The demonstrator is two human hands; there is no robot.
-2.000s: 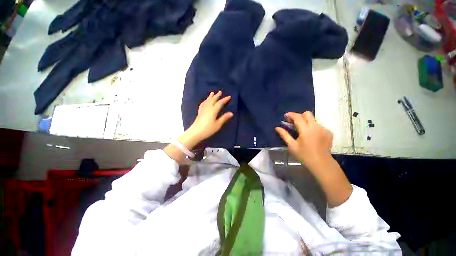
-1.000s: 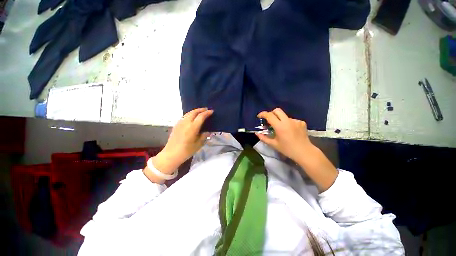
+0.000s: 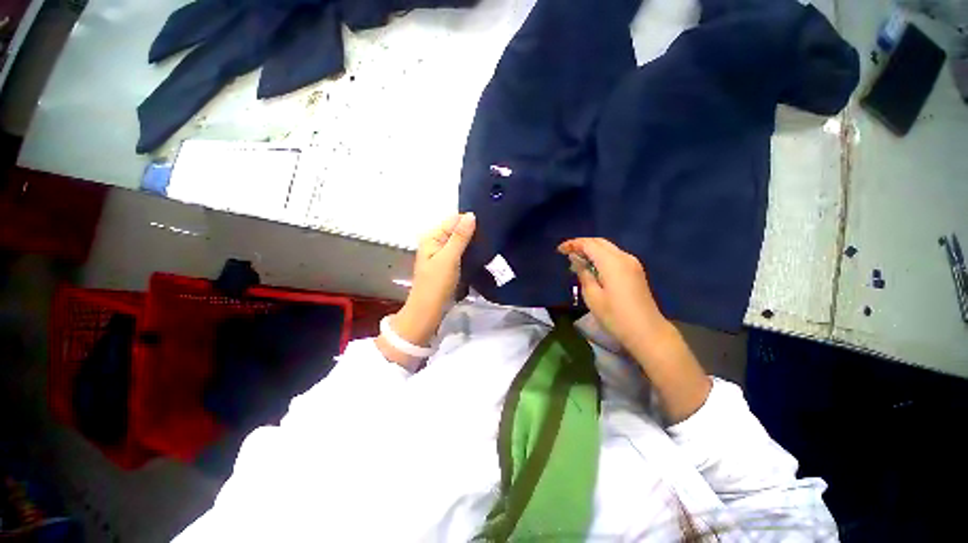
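Observation:
Navy trousers (image 3: 679, 180) lie spread on the table in front of me, with their near edge at the table's front edge. My left hand (image 3: 444, 265) pinches the left near edge of the cloth, which is folded open. A small white label (image 3: 499, 270) shows on the cloth beside that hand. A dark button-like spot and a small pale mark show above the label. My right hand (image 3: 610, 284) is over the near edge with its fingers curled around a small tool, mostly hidden in them.
More navy garments (image 3: 255, 42) lie at the back left. A white sheet (image 3: 234, 175) is at the left table edge. A black phone (image 3: 905, 80) lies at the back right. A narrow silver-black tool (image 3: 956, 270) and small dark squares (image 3: 877, 279) lie at right. Red crates (image 3: 159, 371) stand below left.
The view has shifted. The trousers first came nearer to me; now their left near edge is turned open, showing the label. My left hand has gone from lying flat to pinching the edge.

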